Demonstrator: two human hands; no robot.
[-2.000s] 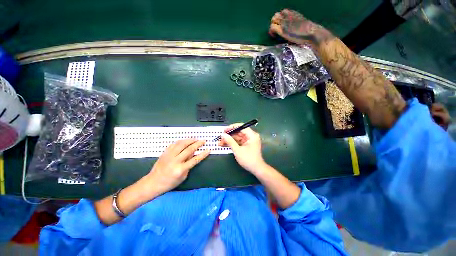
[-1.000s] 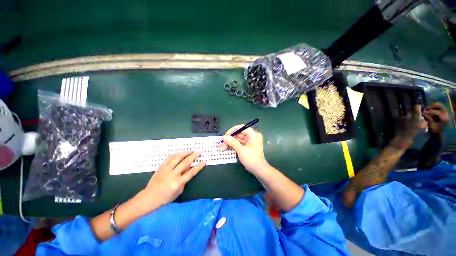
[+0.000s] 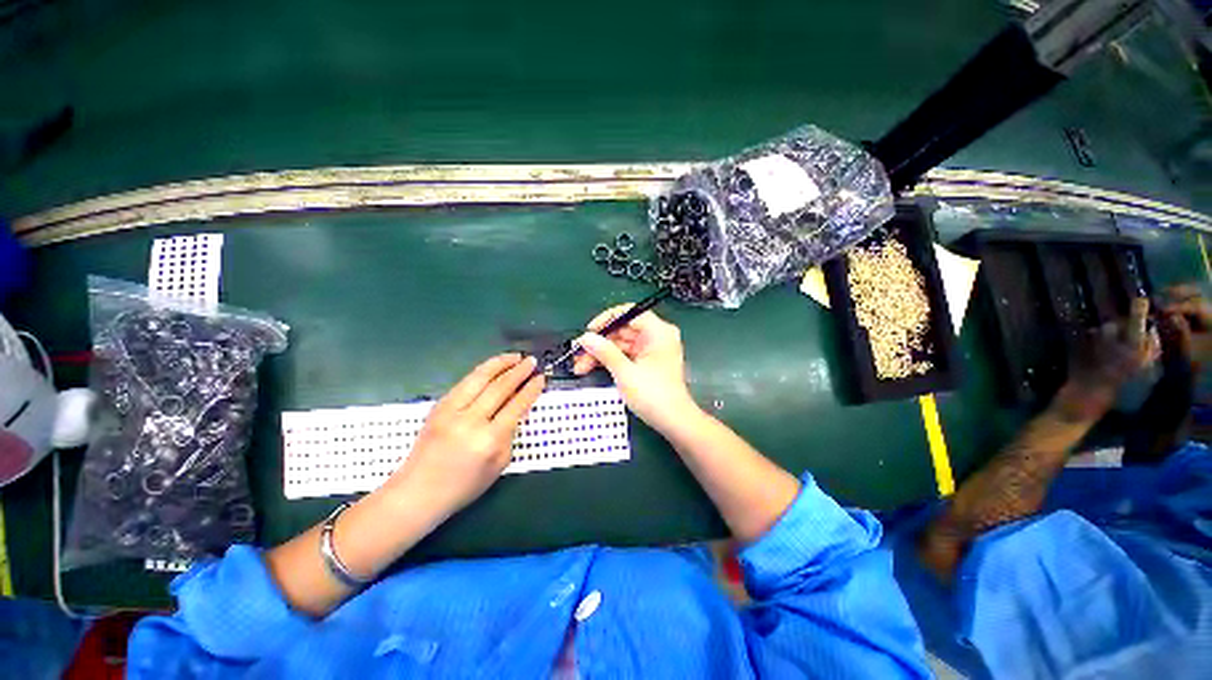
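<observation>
The black plastic housing (image 3: 558,364) lies on the green bench just beyond the white adhesive dot sheet (image 3: 348,449), partly hidden by my fingers. My left hand (image 3: 468,421) lies partly over the sheet, its fingertips touching the housing's left side. My right hand (image 3: 643,364) grips a thin black pen-like stick (image 3: 641,310), its lower end at the housing. Whether a dot is on the stick's tip is too small to tell.
Left: a zip-lock bag of dark rings (image 3: 166,432), another dot sheet (image 3: 186,270) and part of a fan (image 3: 24,399). Right: an open bag of rings (image 3: 784,213), loose rings (image 3: 622,258), a tray of tan pieces (image 3: 893,312), and a person's hands over a compartment tray (image 3: 1050,299). A pale rail (image 3: 399,183) runs behind.
Both hands have moved from the dot sheet up to the housing, with the stick still in my right hand. The neighbour's arm has drawn back from the ring bag to the compartment tray.
</observation>
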